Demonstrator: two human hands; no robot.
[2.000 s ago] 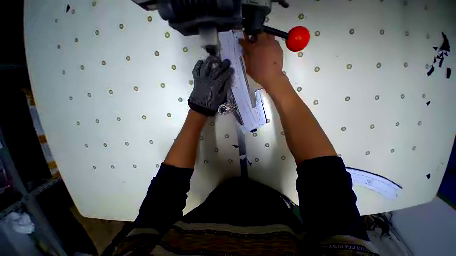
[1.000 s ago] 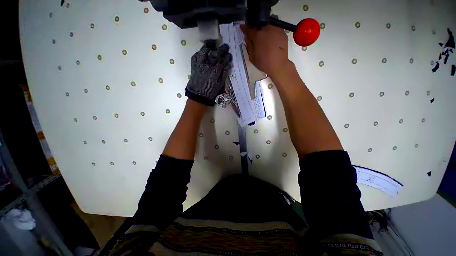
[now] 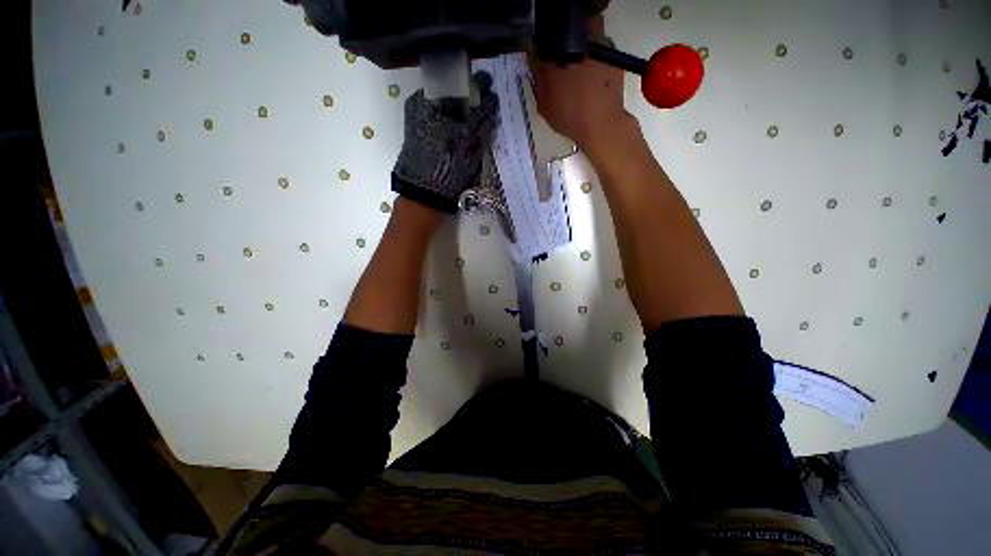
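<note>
A long fabric stack with a white printed paper marker (image 3: 526,179) lies under the machine head, its near end over the table slot strip. My left hand (image 3: 443,147), in a grey mesh glove with a dark wrist strap, lies on its left edge, fingertips partly hidden by the machine. A shiny ring-like metal piece (image 3: 478,202) shows beside the glove's wrist. My bare right hand (image 3: 579,96) is at the stack's right side, its fingers partly hidden under the machine head. The blade cannot be seen.
The dark machine head (image 3: 435,27) hangs above the hands. A lever with a red ball knob (image 3: 673,76) is right of it. A cut curved piece (image 3: 822,393) lies near right, black scraps (image 3: 963,119) far right. The slot strip (image 3: 526,310) runs towards me.
The stack and both hands have moved forward, further under the machine head. The stack's near end is further from me. The view has shifted slightly.
</note>
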